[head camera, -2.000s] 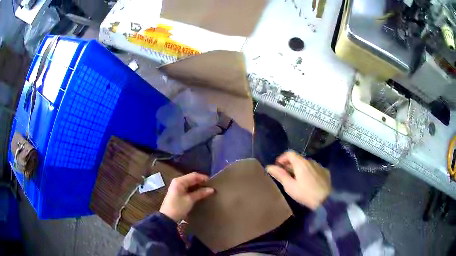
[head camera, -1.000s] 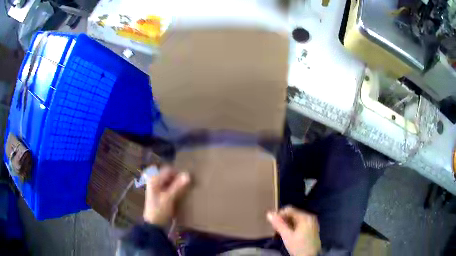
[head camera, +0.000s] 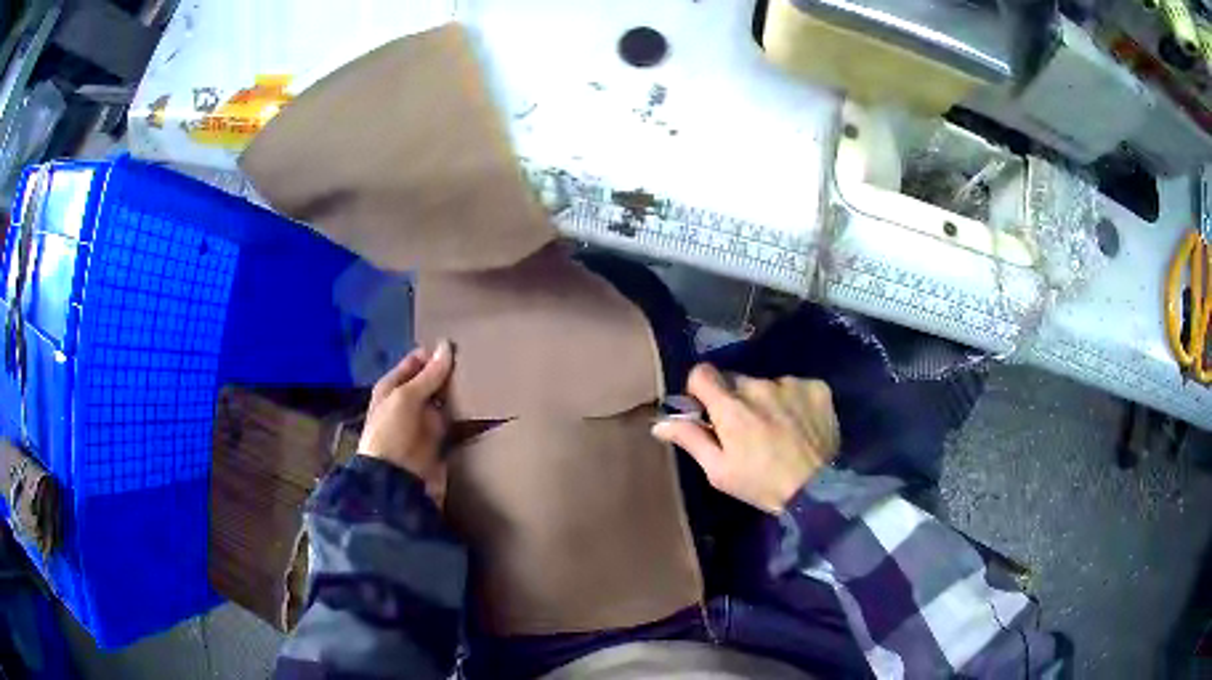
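Brown cut fabric pieces lie in a line. The upper piece (head camera: 399, 160) rests on the table edge, and its lower end overlaps a middle piece (head camera: 538, 332). A lower piece (head camera: 572, 531) lies on the lap, with dark gaps where it meets the middle one. My left hand (head camera: 409, 419) holds the left edges at this meeting line. My right hand (head camera: 758, 432) pinches the right edges there, thumb and forefinger together. A small pale, shiny spot shows between these fingers; I cannot tell what it is.
A blue plastic crate (head camera: 160, 319) stands at the left, with a layered brown stack (head camera: 259, 492) beside it. The white machine table (head camera: 718, 146) has a measuring tape along its edge. The overlock machine (head camera: 891, 53) is at the upper right, and orange scissor handles (head camera: 1187, 312) at the far right.
The view has shifted. The middle and lower pieces now meet edge to edge, where a dark gap lay between pieces. Both hands have moved up to this line, and the upper piece has tilted left.
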